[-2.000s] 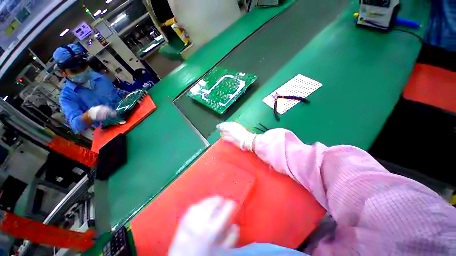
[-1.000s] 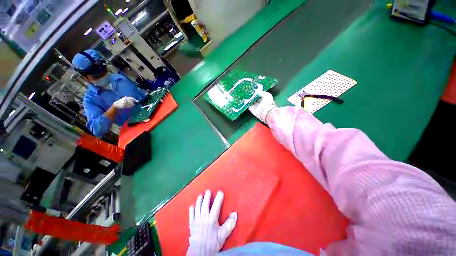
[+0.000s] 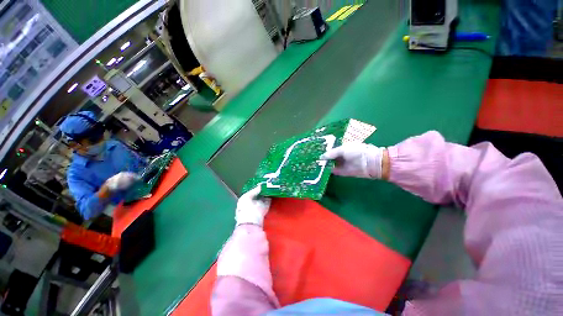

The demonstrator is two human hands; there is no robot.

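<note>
A green circuit board (image 3: 299, 163) is held up between my two hands, solder side facing me, with its thick silvery-white C-shaped track showing. My left hand (image 3: 252, 207), in a white glove, grips the board's lower left corner. My right hand (image 3: 358, 160), also gloved in white, grips its right edge. The board is above the far edge of the red mat (image 3: 333, 247) and over part of the dark belt. Parts of my fingers are hidden by the board.
The dark conveyor belt (image 3: 321, 77) runs away through the green bench (image 3: 395, 86). A label sheet (image 3: 359, 131) shows partly behind the board. A blue-clothed person (image 3: 102, 176) handles a similar board at another red mat (image 3: 162, 192), left. A device (image 3: 429, 28) stands at the far right.
The board has been lifted off the belt and brought nearer. My left hand has risen from the mat to its left corner. My right hand has moved to its right edge. The view has shifted.
</note>
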